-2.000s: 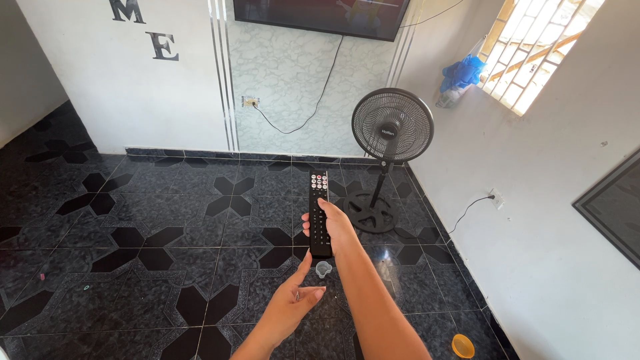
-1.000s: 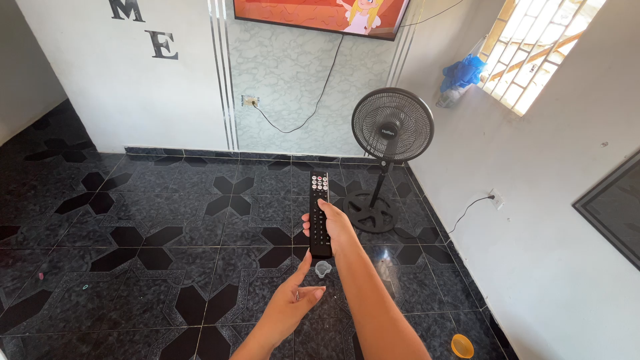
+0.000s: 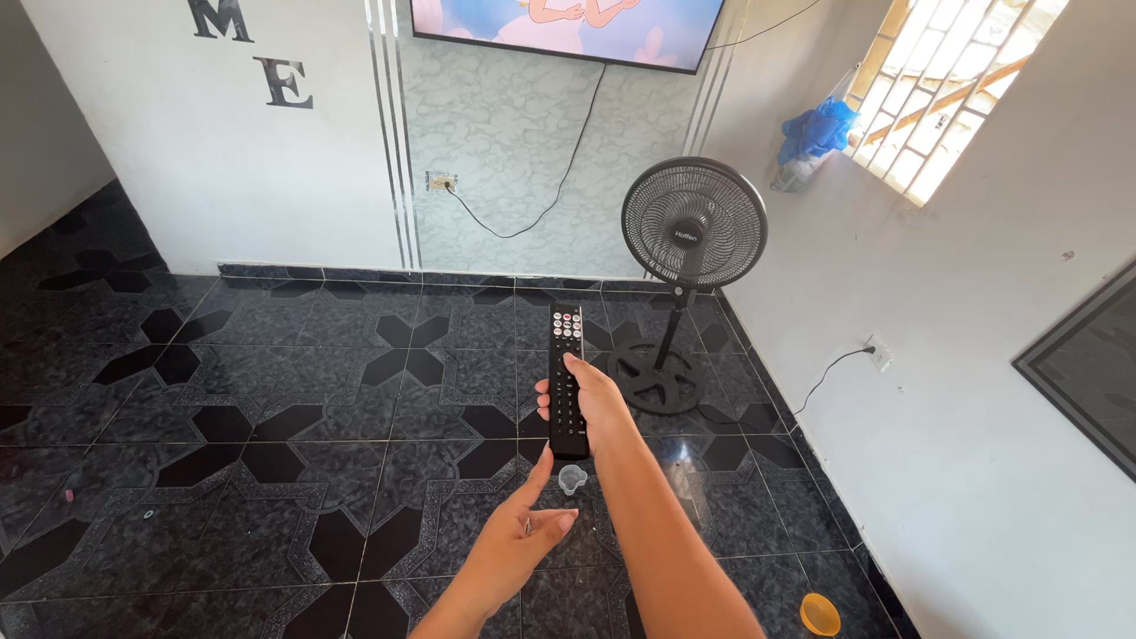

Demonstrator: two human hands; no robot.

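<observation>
A black television remote control [image 3: 565, 417] with light buttons at its top end is held upright in the middle of the view. My right hand [image 3: 596, 399] grips it, thumb on the upper buttons and fingertips showing round its left side. Below and to the left, my left hand [image 3: 525, 524] has its fingers apart, with the index fingertip at or very near the remote's lower end; whether it touches is hard to tell. The wall-mounted television [image 3: 568, 31] at the top, partly out of view, shows a cartoon picture in pink and blue.
A black pedestal fan [image 3: 694, 222] stands on the dark tiled floor near the corner. A clear plastic piece [image 3: 572, 479] and a yellow-orange round container [image 3: 819, 614] lie on the floor. A blue plastic bag [image 3: 816, 129] hangs by the barred window. Cords run to wall outlets.
The television picture has changed from a dark screen, through a red and orange cartoon scene, to a pink and blue one. Both hands and the remote have stayed in place.
</observation>
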